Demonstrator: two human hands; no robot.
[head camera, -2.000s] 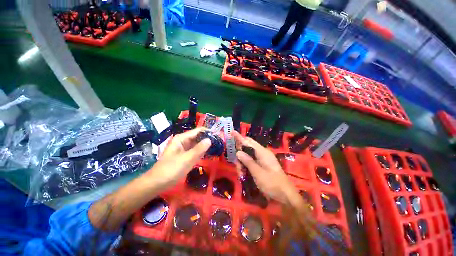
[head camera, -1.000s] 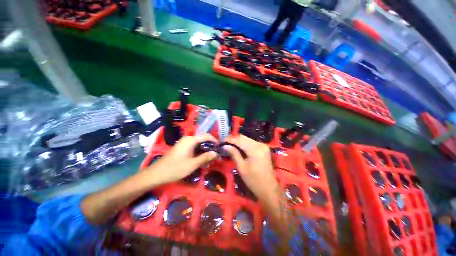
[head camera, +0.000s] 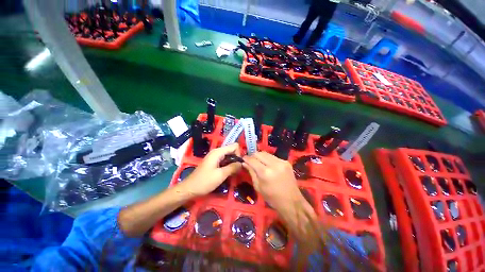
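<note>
My left hand holds a dark watch head, seen nearly edge-on between the fingers. My right hand has its fingertips pinched together at the watch head's right edge; what lies between them is hidden. Both hands are over a red tray whose pockets hold dark round watch heads, some with orange tabs. Two pale strap halves stand just behind my hands. Black strap halves stand along the tray's back. Another pale strap half leans at the back right.
A clear plastic bag of straps lies at left, with a white slip beside it. Stacked red trays stand at right. Across the green bench are trays of strapped watches and another red tray. A metal upright rises at left.
The watch head has turned from face-up to nearly edge-on between my hands. My right fingertips have come in from beside the pale straps to its edge.
</note>
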